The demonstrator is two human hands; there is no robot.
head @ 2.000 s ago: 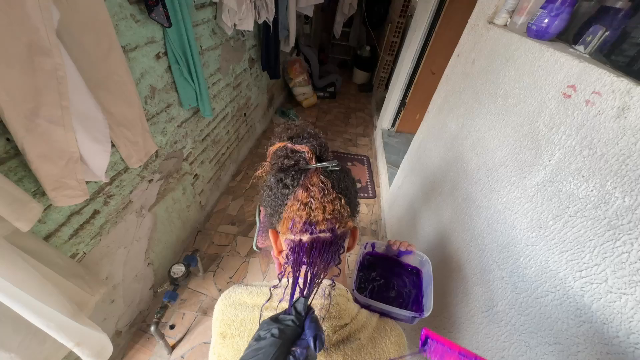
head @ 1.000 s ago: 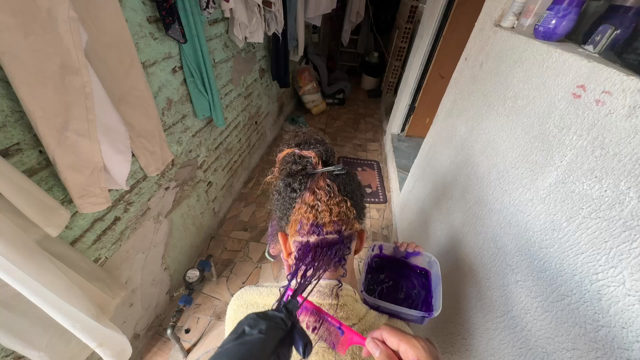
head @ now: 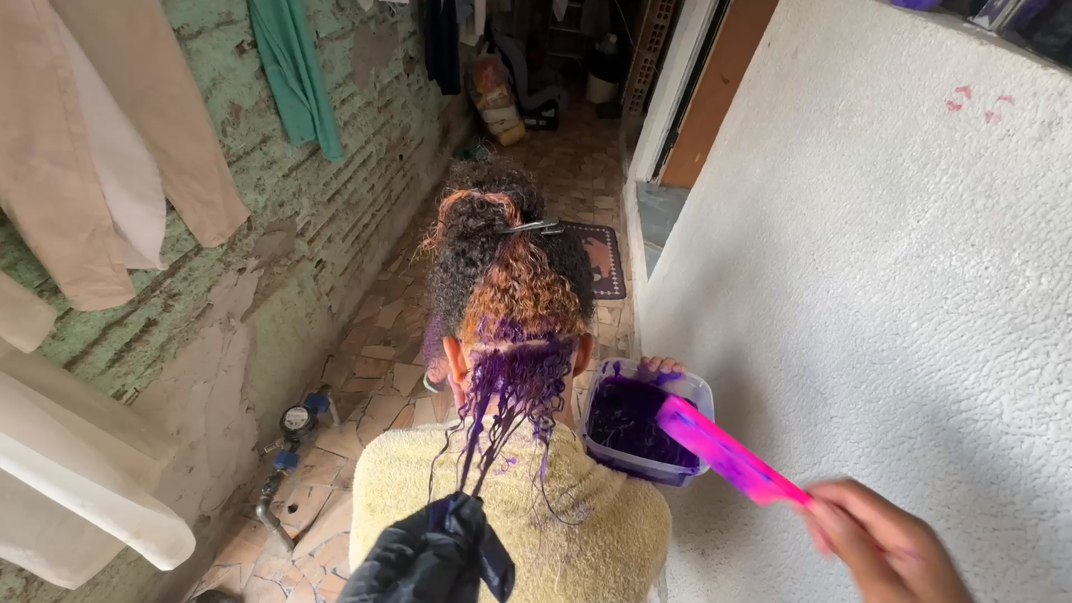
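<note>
My left hand (head: 431, 548), in a black glove, pinches strands of purple-dyed hair (head: 515, 377) at the back of a seated person's head. My bare right hand (head: 879, 536) holds a pink comb (head: 729, 452) smeared with purple; its far end is over a plastic tub (head: 706, 400) of purple dye. The seated person's fingers (head: 662, 364) grip the tub's rim. A metal hair clip (head: 536, 226) holds up the dark and orange curls above the dyed section. A yellow towel (head: 603, 519) covers the person's shoulders.
A rough white wall (head: 888, 293) rises close on the right. On the left, beige trousers (head: 75, 151) and a teal garment (head: 293, 75) hang by a green wall. A water meter (head: 297, 417) with pipes stands low left; a mat (head: 605, 260) lies ahead.
My right hand has moved the comb from the hair strands, where it was a second ago, out to the right, over the tub. My left hand still holds hair.
</note>
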